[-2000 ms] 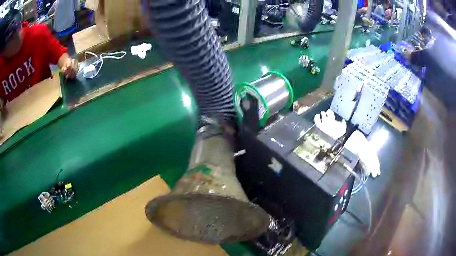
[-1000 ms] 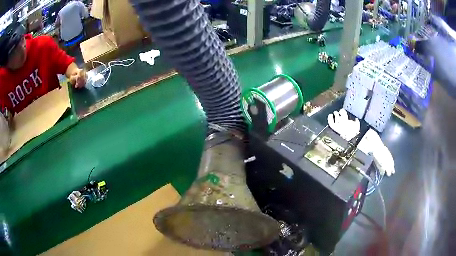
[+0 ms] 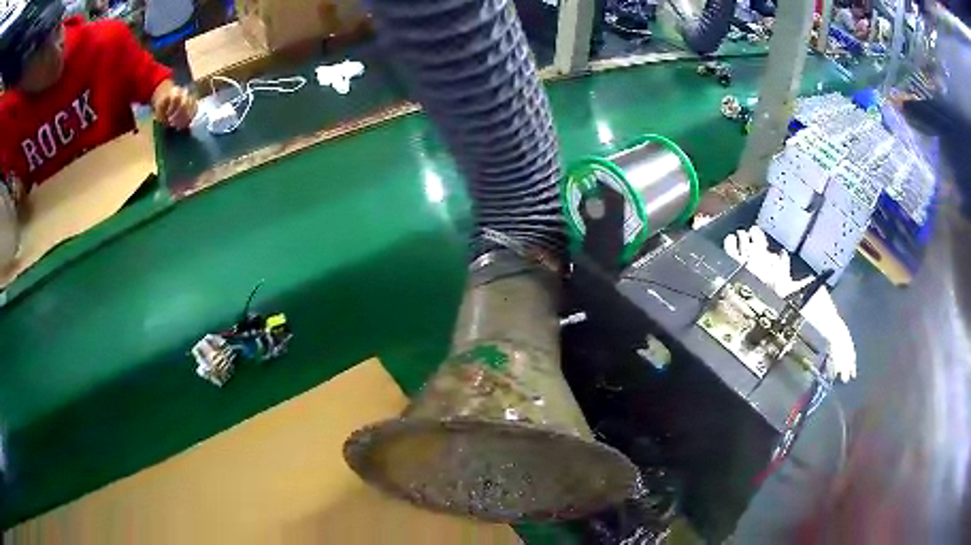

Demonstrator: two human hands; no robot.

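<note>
Neither of my hands is in the picture. A small board-and-housing assembly (image 3: 244, 346) lies on the shiny green conveyor belt (image 3: 319, 245) at the left, white parts at its left end, a yellow block at its right end and a thin dark wire standing up. A tan cardboard sheet (image 3: 256, 468) lies in front of it at the bottom. The brownish fume hood (image 3: 490, 447) on its ribbed grey hose (image 3: 484, 117) hangs over the cardboard's right edge.
A black box (image 3: 681, 373) with a metal mechanism stands right of the hood. White gloves (image 3: 825, 325) lie beside it, a solder spool (image 3: 649, 192) behind it. White stacked trays (image 3: 825, 202) are farther right. A person in red (image 3: 75, 106) sits opposite, near white cable (image 3: 250, 96).
The view has shifted, so the hood, spool and black box appear farther right. The assembly also appears farther right and higher in the picture, nearer the hood.
</note>
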